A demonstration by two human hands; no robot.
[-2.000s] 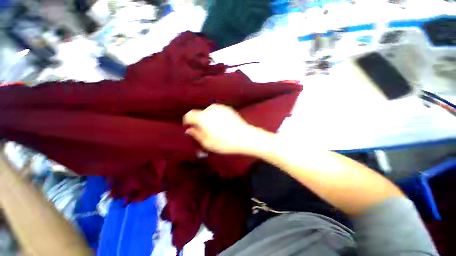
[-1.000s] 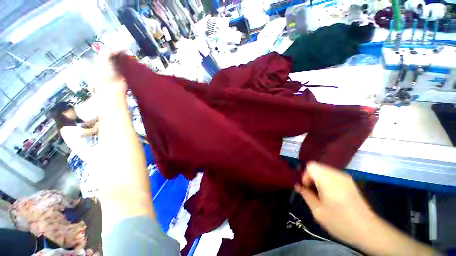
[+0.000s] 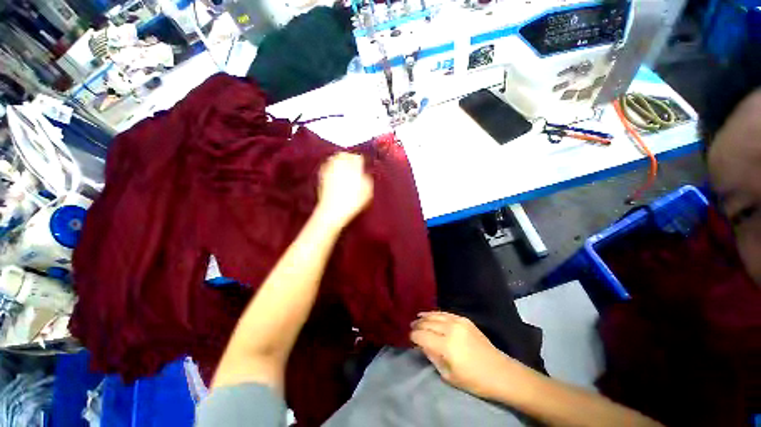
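The dark red garment piece [image 3: 250, 192] lies spread over the white machine table and hangs over its front edge towards my lap. Its right part reaches the presser foot and needle area [image 3: 400, 104], where the cloth is lit pinkish red. My left hand [image 3: 344, 188] is on the cloth just left of and below the needle, fingers bent onto it; whether it pinches the cloth is hidden. My right hand [image 3: 442, 338] holds the lower right edge of the cloth near my lap, between thumb and fingers.
The white sewing machine [image 3: 534, 62] stands behind, with a smartphone [image 3: 495, 115], small scissors [image 3: 576, 132] and a cord coil [image 3: 647, 111] on the table. A blue crate [image 3: 609, 279] with red pieces is at right. Dark green cloth [image 3: 304, 52] lies behind. A person's head [image 3: 738, 183] shows at the right edge.
My left hand has come down from the raised cloth at upper left to near the needle. The cloth now lies spread. My right hand is lower, by my lap. The view has turned right.
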